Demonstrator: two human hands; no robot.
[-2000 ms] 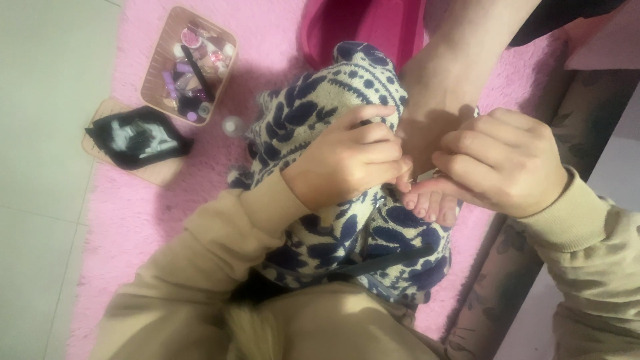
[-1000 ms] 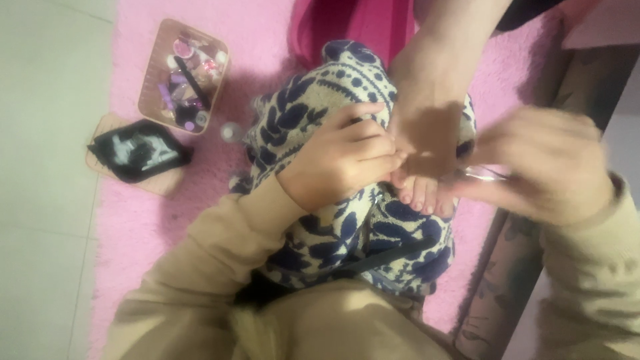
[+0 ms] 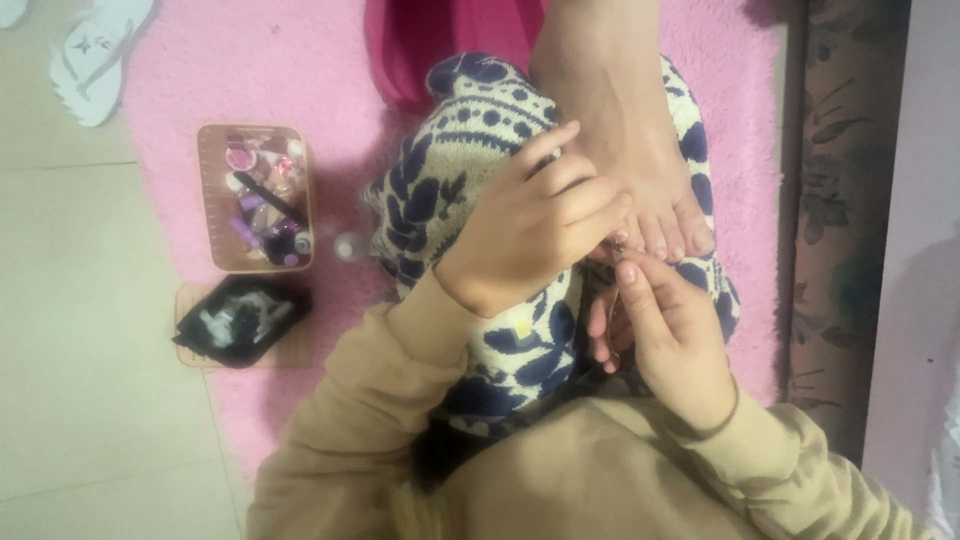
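Another person's bare foot [image 3: 619, 127] rests on a blue-and-cream patterned towel [image 3: 450, 180] over my lap, toes pointing toward me. My left hand [image 3: 536, 217] lies at the left side of the foot, its thumb and fingertips on the smallest toe. In my right hand [image 3: 667, 322] is a slim metal nail tool [image 3: 614, 319], probably a cuticle nipper; its tip touches the same toe area. The tool's jaws are too small and blurred to make out fully. Bent fingers of the right hand lie around its handle.
On the pink fluffy rug [image 3: 337, 82] at left stand a basket of nail supplies [image 3: 204, 202], a round whitish object [image 3: 349, 247] and a black pouch [image 3: 195, 319] on a peach tray [image 3: 184, 296]. A magenta basin [image 3: 382, 45] is behind the towel; a white flip-flop [image 3: 94, 67] lies upper left.
My right hand with the metal tool has come back from the right to the smaller toes. My left hand stays at the foot. The view has shifted, now showing the flip-flop.
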